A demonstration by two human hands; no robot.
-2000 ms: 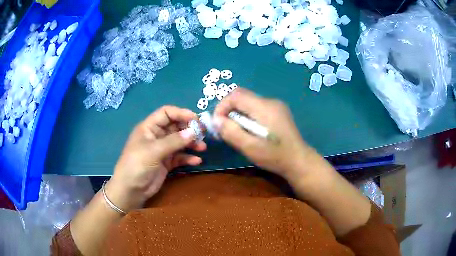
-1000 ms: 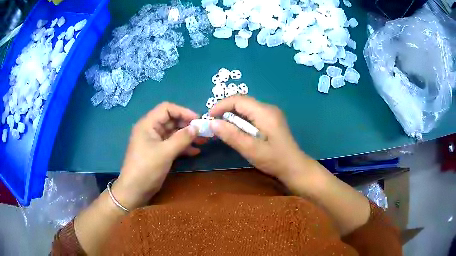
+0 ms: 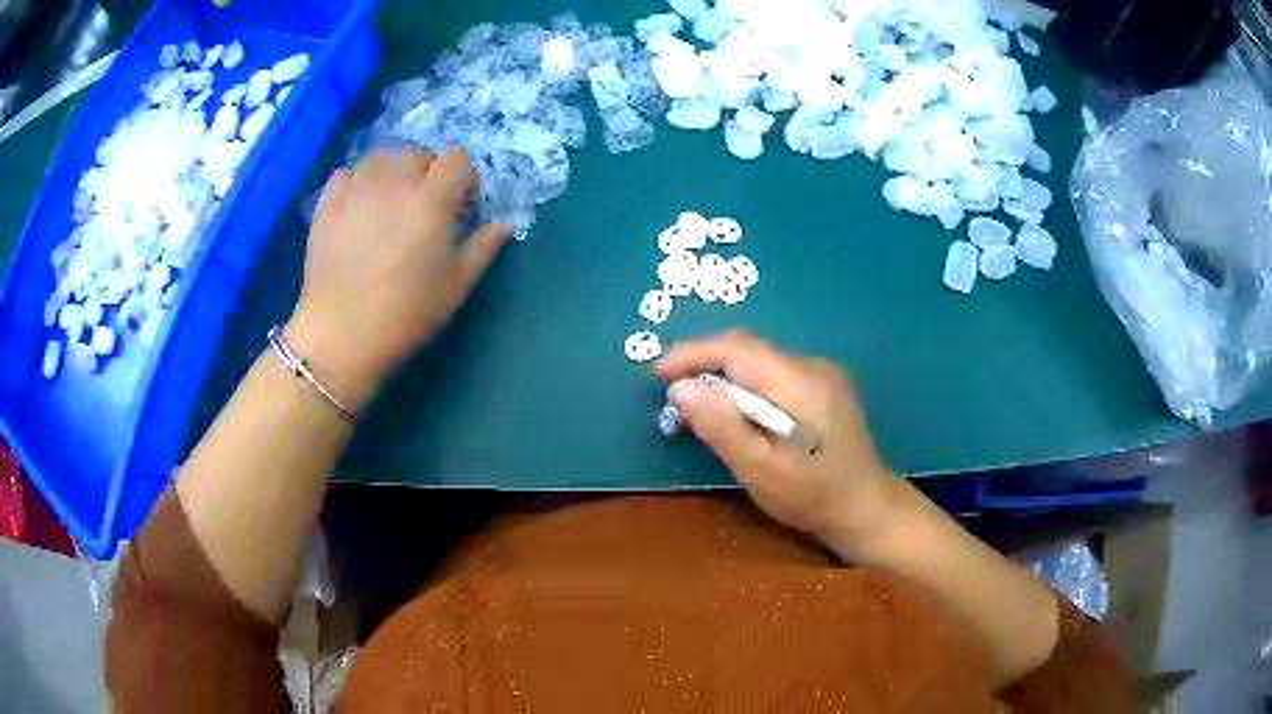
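Note:
My left hand [image 3: 398, 237] is over the near edge of the pile of clear base shells [image 3: 509, 98]. Its thumb is spread; the other fingertips blend into the pile, so I cannot tell if they grip one. My right hand [image 3: 760, 426] is near the mat's front edge, shut on a slim white pen-like tool [image 3: 765, 413]. A small clear, speckled piece [image 3: 670, 417] shows beside its thumb; whether it is held is unclear. White perforated inserts [image 3: 679, 271] lie in a loose cluster beyond this hand, with one [image 3: 642, 346] just left of its fingertips.
A pile of frosted covers [image 3: 865, 84] lies at the back right. A blue bin [image 3: 147, 405] with whitish pieces stands at the left. A crumpled clear bag [image 3: 1179, 251] lies at the right. A cardboard box [image 3: 1144, 586] is below the bench at the right.
My left hand has left the whitish piece that both hands held and moved up-left to the clear shells. My right hand still has the tool. The view has shifted, so the bench things sit further right.

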